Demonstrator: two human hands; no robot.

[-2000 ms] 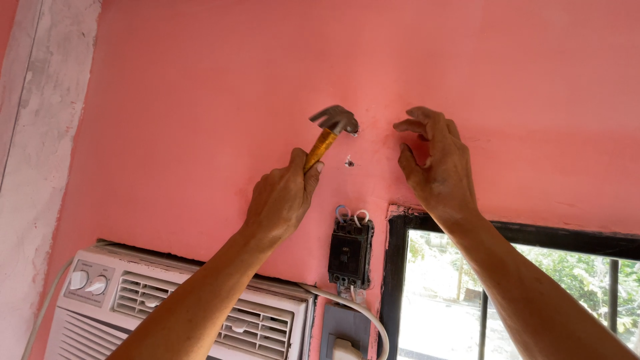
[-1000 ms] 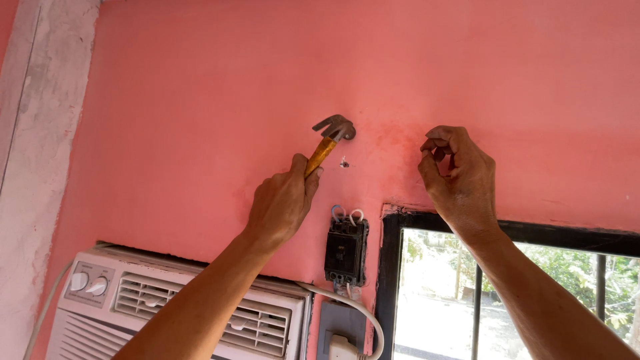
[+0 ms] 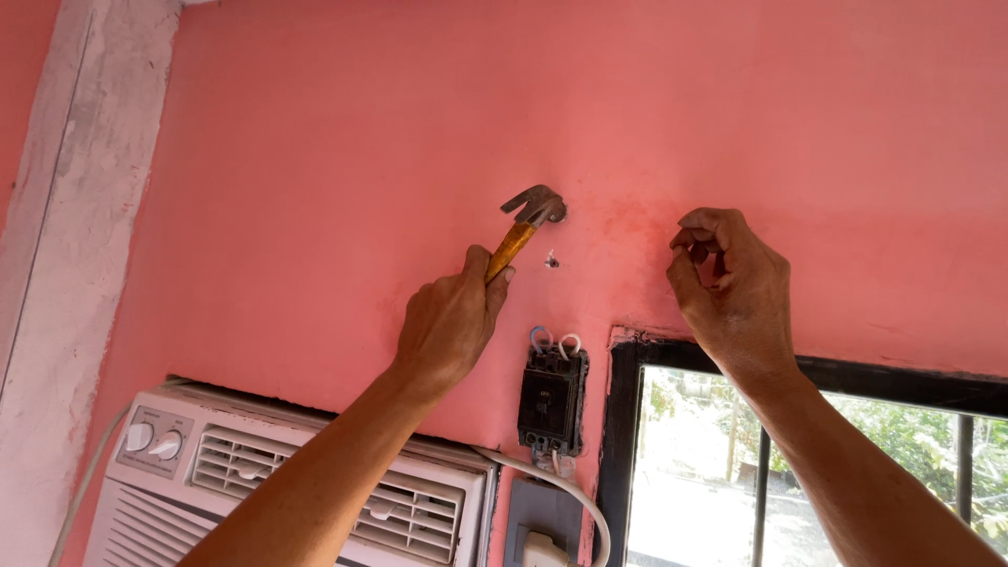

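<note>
My left hand (image 3: 449, 323) grips the yellow handle of a claw hammer (image 3: 535, 206), whose head is at the pink wall (image 3: 354, 157), the claw pointing left. Below the hammer head, a small chipped hole (image 3: 552, 260) shows in the wall. My right hand (image 3: 736, 276) is raised to the right of the hammer, thumb and forefinger tips brought together; whether something small is between them I cannot tell. Beneath the hole, a black circuit breaker (image 3: 551, 398) is mounted on the wall, with blue and white wires looping at its top.
A window air conditioner (image 3: 315, 472) sits at the lower left. Under the breaker is a grey outlet box (image 3: 543, 512) with a white plug (image 3: 543, 550) and a curved cable (image 3: 587, 500). A black-framed window (image 3: 906, 384) with bars is at the lower right.
My right hand has moved right, away from the hammer, and its fingers have drawn together. My left hand still holds the hammer near the same spot on the wall.
</note>
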